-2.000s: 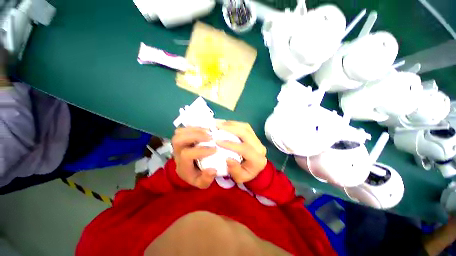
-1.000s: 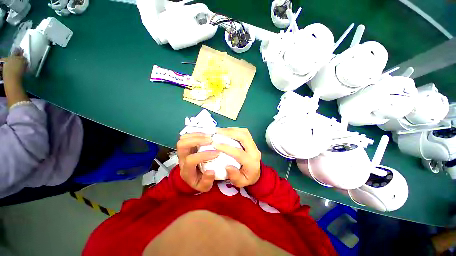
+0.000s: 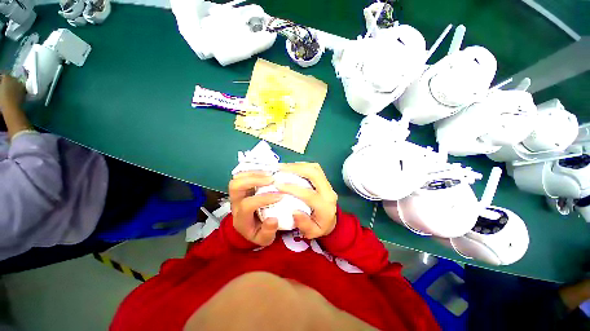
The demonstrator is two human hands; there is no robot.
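A white camera unit is held between my two hands over the bench's near edge, close to my chest. Its angled bracket end sticks out above my fingers. My left hand wraps its right side, and my right hand wraps its left side. Both thumbs rest on the lower part of the rounded shell. My fingers cover most of the unit, and its lens side cannot be seen.
A cardboard sheet with yellow residue and a glue tube lie ahead. A camera body is wired to an open head front. Several white camera units stand right. A person's sleeve is left.
Over the two seconds the view has shifted, bringing more of the bench's far left into sight. My hands stay closed around the unit, with only a slight change of finger position.
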